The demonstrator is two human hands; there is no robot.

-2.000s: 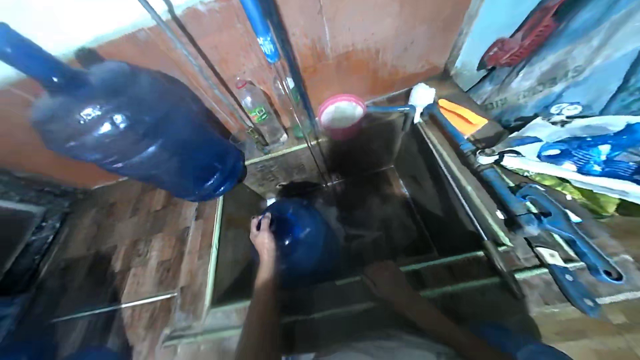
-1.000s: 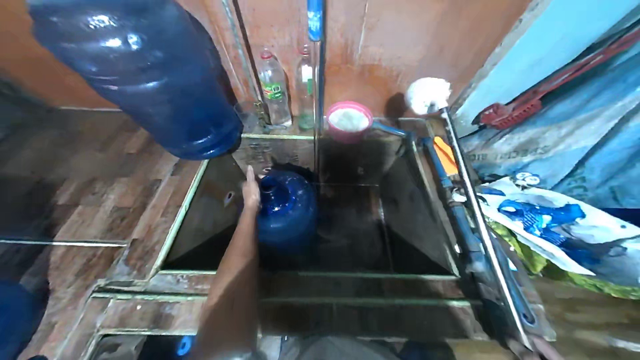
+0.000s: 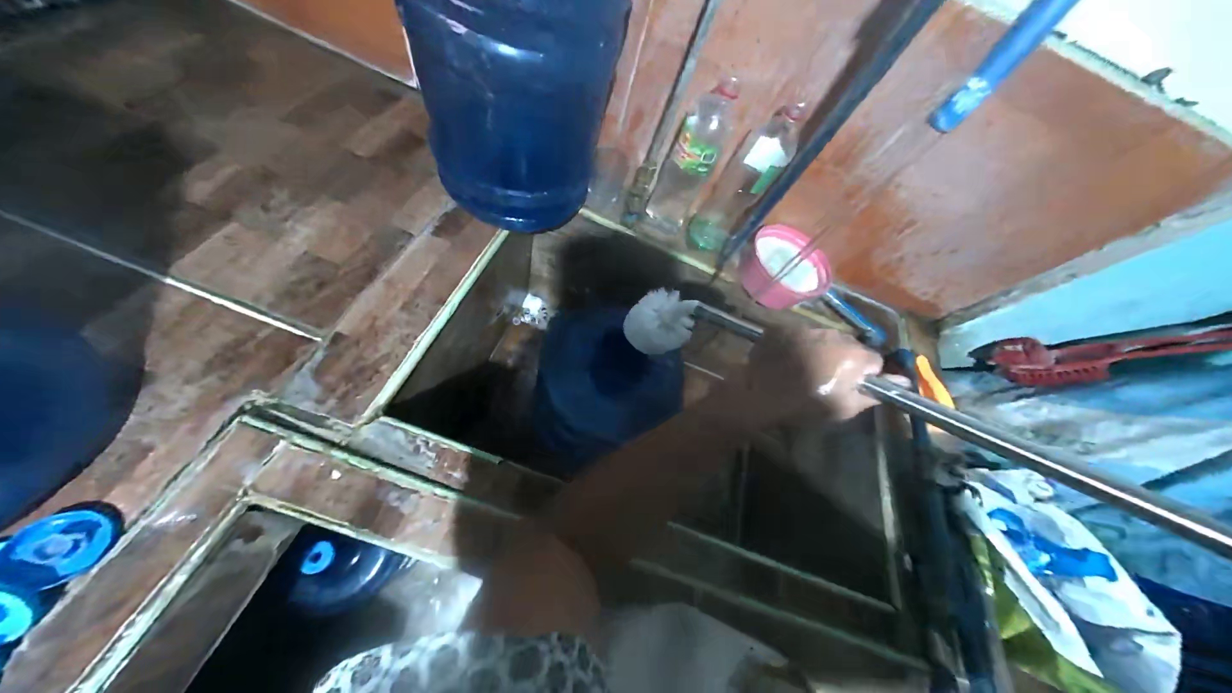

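Note:
My left hand (image 3: 833, 373) is closed around the metal rod (image 3: 1039, 457) of a brush, a short way behind its round white head (image 3: 659, 320). The brush head is over the top of a blue plastic water jug (image 3: 597, 395) that stands in a tiled basin; whether they touch I cannot tell. The rod runs out of the picture at the right. My right hand is out of view. Above the basin's far left corner is a bigger-looking blue water jug (image 3: 520, 115), its top cut off by the frame.
Two plastic bottles (image 3: 693, 159) and a pink dipper (image 3: 784, 269) with white contents are on the basin's back ledge. Pipes (image 3: 837, 115) rise beside them. A red plastic tool (image 3: 1049, 361) and a white bag (image 3: 1136, 616) lie right. Blue caps (image 3: 63, 544) sit lower left.
My left hand has left the jug in the basin and taken hold of the brush rod. The brush head has moved from the right side to over that jug. The view has turned.

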